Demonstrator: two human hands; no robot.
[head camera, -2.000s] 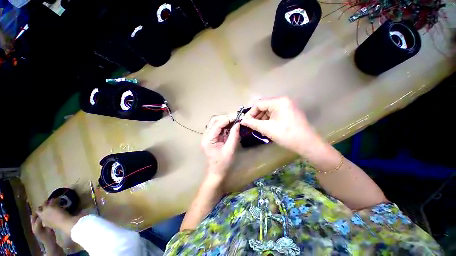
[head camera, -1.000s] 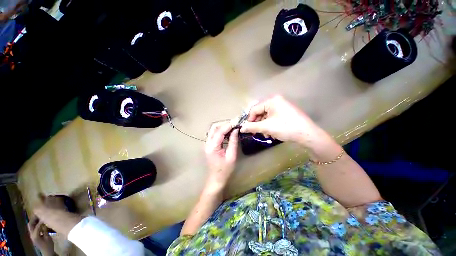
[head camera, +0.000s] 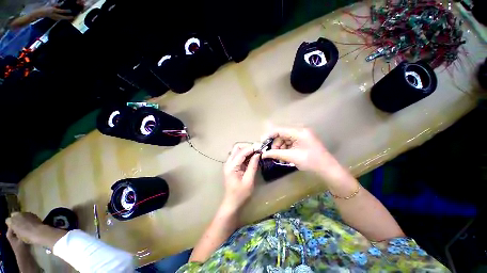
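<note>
My left hand and my right hand meet fingertip to fingertip over a black speaker housing that lies near the table's front edge, mostly hidden by my hands. A small silvery circuit board is pinched between the fingertips. The small part at my left fingertips is too fine to make out. A thin dark wire runs from my left hand to a housing on the left, where white and red leads show.
Black housings stand on the tan table at the back, right and front left. A tangled pile of wired boards lies far right. Dark housing stock lines the far side. A neighbour's white sleeve is at lower left.
The view has shifted, so the table and housings sit lower and more of the wired pile shows. My hands keep the same pinching pose. The neighbour's hands have moved left.
</note>
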